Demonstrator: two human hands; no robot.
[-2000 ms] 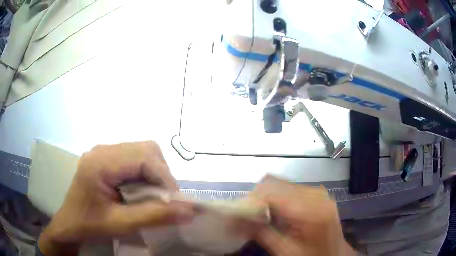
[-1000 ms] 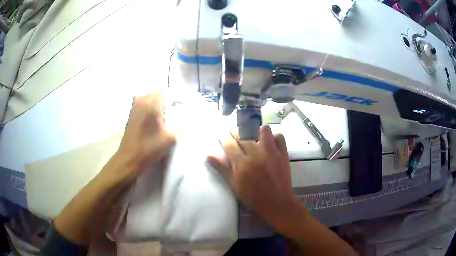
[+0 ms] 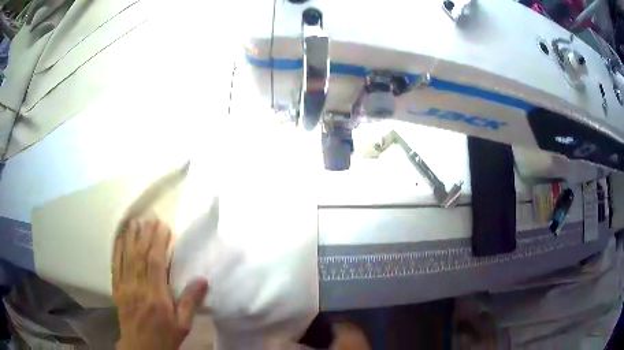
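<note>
A white pocketing piece (image 3: 267, 239) lies from the needle area down over the table's front edge. Lamp glare hides its upper end and the presser foot. A cream garment panel (image 3: 75, 239) lies to its left, with a raised fold between them. My left hand (image 3: 147, 287) lies palm down on the cloth at this fold, fingers close together and thumb out to the side. My right hand (image 3: 349, 340) is blurred and cut off by the bottom edge, by the lower right corner of the white piece. Its fingers and any hold are hidden.
The sewing machine head (image 3: 438, 82) spans the upper right, with a dark blue-grey cylinder (image 3: 337, 147) below it. A metal arm (image 3: 423, 171), black phone (image 3: 492, 198) and snips (image 3: 562, 210) lie right. Pale cloth (image 3: 41, 61) is piled at the upper left.
My left hand has moved down and left from beside the needle area. My right hand has left the needle area for the bottom edge. The white piece now lies flatter.
</note>
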